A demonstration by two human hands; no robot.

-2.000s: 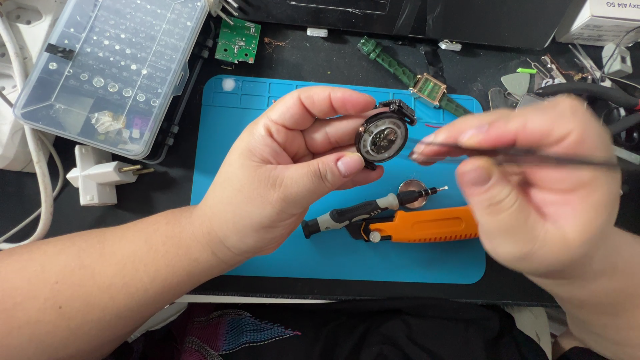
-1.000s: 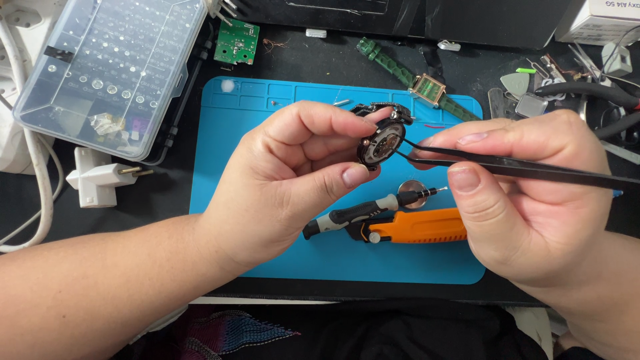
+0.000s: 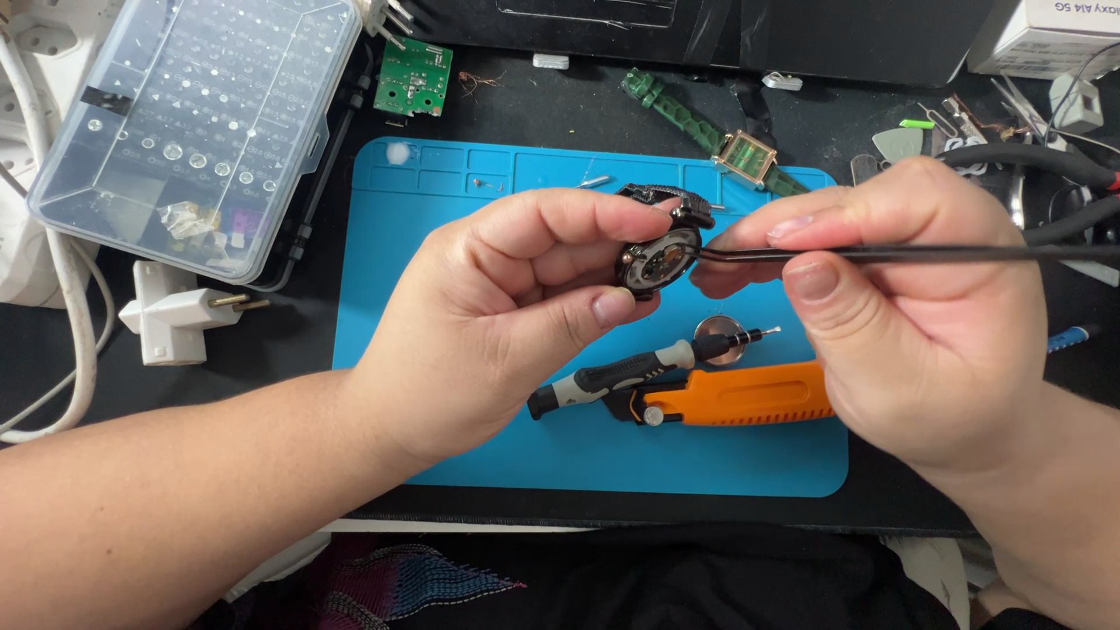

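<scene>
My left hand [image 3: 507, 306] holds a black wristwatch [image 3: 658, 259] between thumb and fingers, tilted, with its back off and the movement showing. In my right hand [image 3: 901, 297] are black tweezers [image 3: 927, 254], their bent tips at the right edge of the open case; whether they grip anything there I cannot tell. Below the watch, on a blue silicone work mat [image 3: 612, 464], lie a grey-and-black precision screwdriver [image 3: 626, 372], a round metal disc [image 3: 719, 339] partly under its shaft, and an orange utility knife [image 3: 744, 394].
A green-strapped watch [image 3: 746, 157] lies across the mat's top right edge, a green circuit board [image 3: 413, 77] beyond its top left. On the left are a clear-lidded parts case [image 3: 192, 131] and a white plug adapter [image 3: 175, 313]. Black-handled pliers [image 3: 1032, 157] and small tools crowd the right.
Two seconds ago the tweezers were blurred and right of the watch; now their tips are at its case. The watch has tilted in my left hand.
</scene>
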